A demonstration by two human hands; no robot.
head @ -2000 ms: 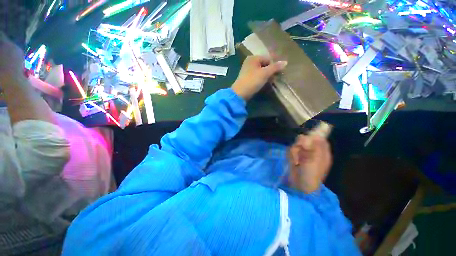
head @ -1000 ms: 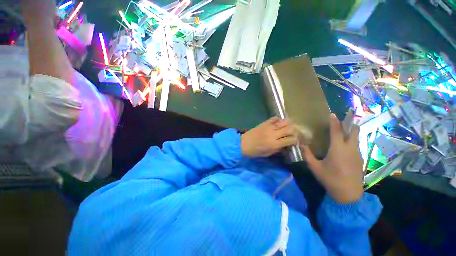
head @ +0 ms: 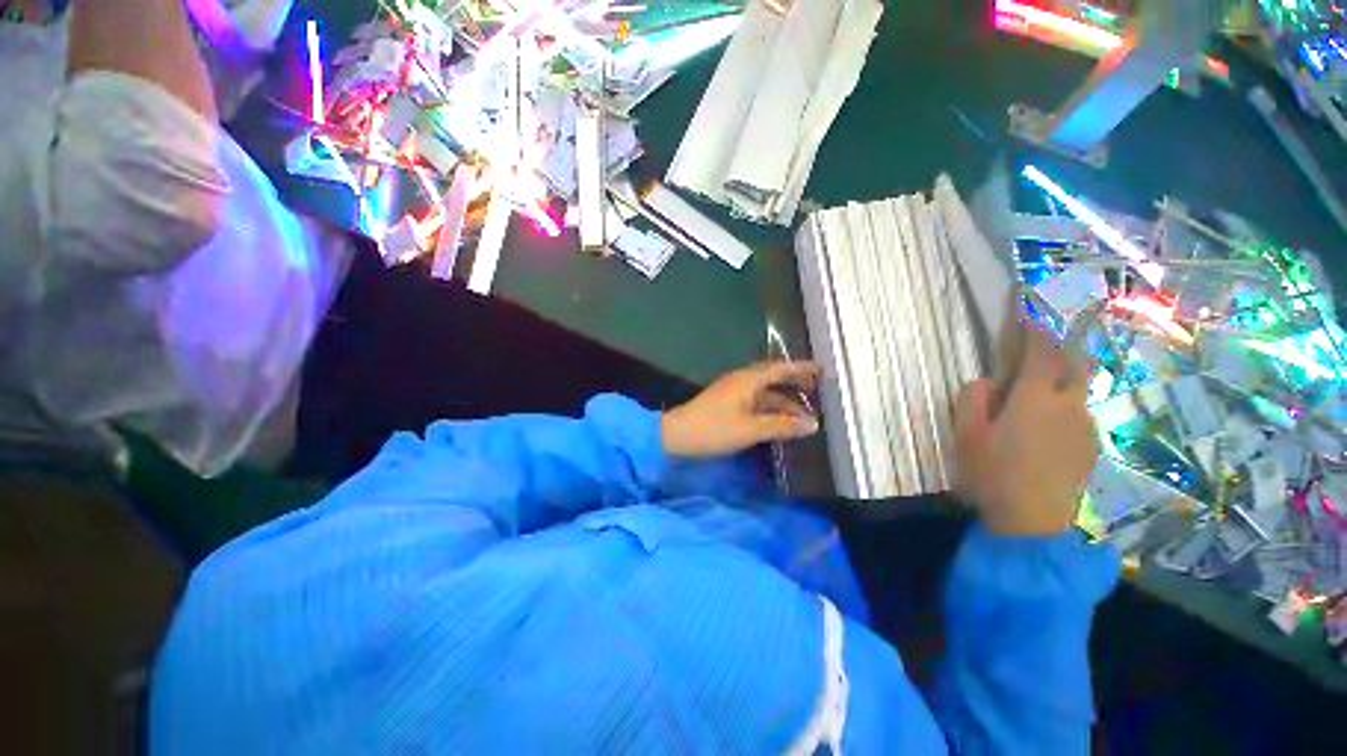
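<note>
A brick-like bundle of pale grey-white flat strips (head: 886, 347) lies at the bench's front edge with its lengthwise lines showing. My left hand (head: 746, 411) is at its left side, fingers bent and fingertips by the bundle's edge; whether they pinch anything is unclear. A thin, dark brown piece with a bright edge shows beside these fingers. My right hand (head: 1034, 443), blurred, is at the bundle's right side and grips the wrapping paper (head: 978, 259), which stands up along that side. Its fingertips are partly hidden.
Glowing light strips are heaped at left (head: 510, 126) and right (head: 1211, 399). Flat cream paper (head: 776, 104) lies behind the bundle. A metal post with a foot (head: 1108, 96) stands at the back right. A person in a white smock (head: 163, 281) is at left.
The brown wrapping has come off the bundle's top towards the right, and the pale strips now show. My left hand has moved from the top to the left side.
</note>
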